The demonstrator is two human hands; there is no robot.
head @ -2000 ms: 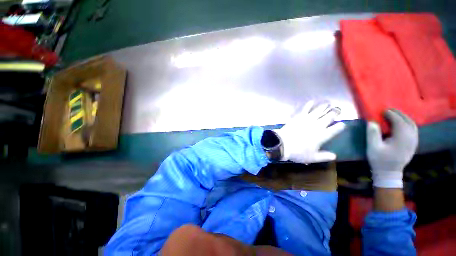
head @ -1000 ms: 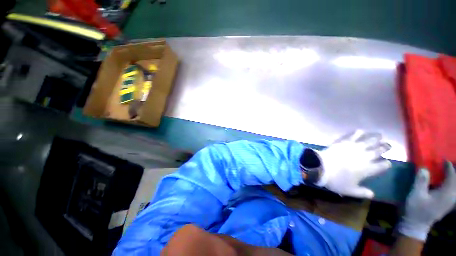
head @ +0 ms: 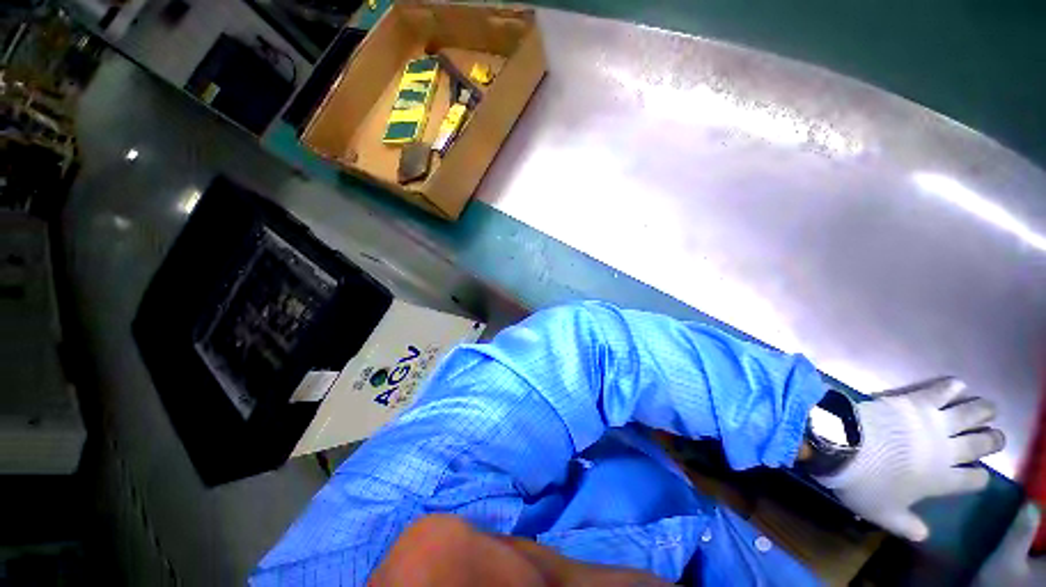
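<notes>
The shiny steel plate [head: 734, 195] is inset in the green bench top. My left hand [head: 923, 449], in a white knit glove, lies spread and empty at the plate's near edge, with a watch at the wrist. My right hand [head: 1014, 560], also gloved, is mostly cut off at the lower right edge, so its fingers' hold cannot be told. A narrow strip of the red piece [head: 1038, 470] shows at the right edge, just above my right hand.
An open cardboard box [head: 496, 132] stands at the plate's left end, holding a yellow-green pack [head: 412, 101] and a dark-handled tool [head: 457, 83]. A black crate [head: 172, 333] with dark parts stands on the floor at left, beside a white panel [head: 396, 369] marked AGV.
The view has swung left. The box and black crate show more fully, and the red piece and my right hand have slid almost out at the right. My left hand stays spread at the plate's edge.
</notes>
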